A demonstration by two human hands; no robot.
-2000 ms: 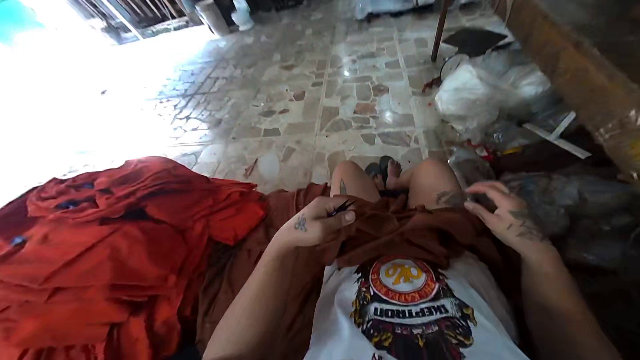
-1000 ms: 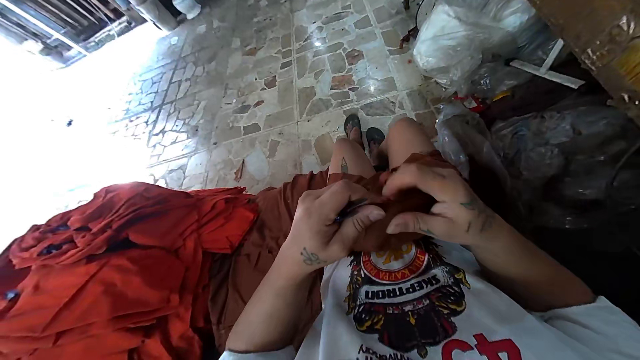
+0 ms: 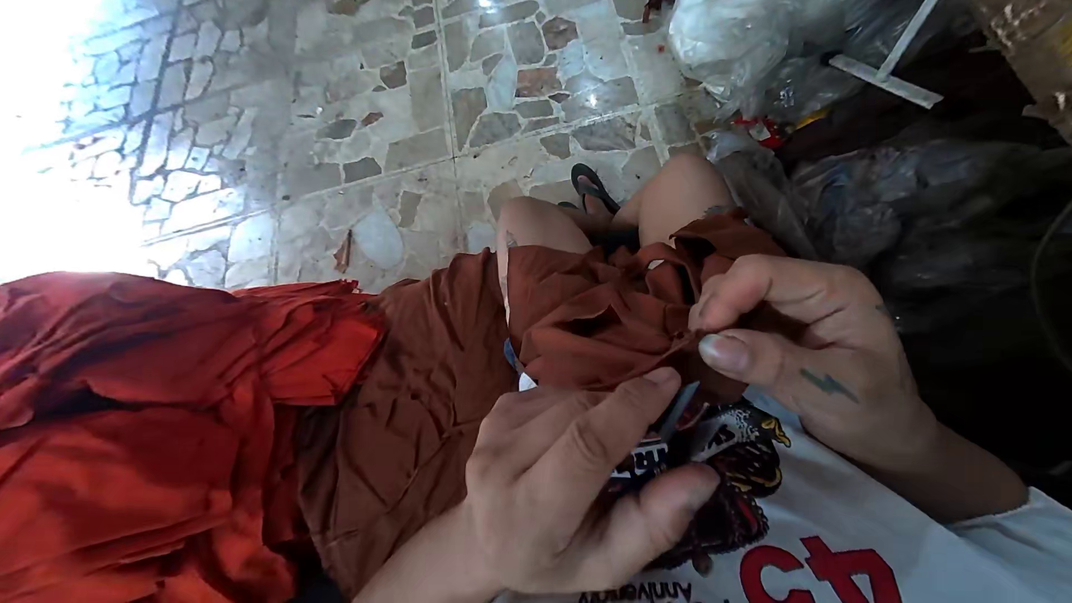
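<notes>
My left hand is low in the middle, its thumb and forefinger spread around a small pointed metal blade; the rest of that tool is hidden by the hand. Up and to the right, my right hand pinches an edge of reddish-brown cloth between thumb and forefinger. The cloth lies bunched over my lap, and the blade's tip is just below the pinched edge. More brown cloth spreads to the left, beside a heap of red cloth.
Clear plastic bags and darker plastic are piled on the right, with a white T-shaped piece among them. Beyond my knees lies a stone-patterned floor. A sandal shows on one foot.
My right hand has come from beside the lap to the cloth and pinches it. Since a second ago the hands have moved apart, and the blade shows by my left hand. The view has tilted down.
</notes>
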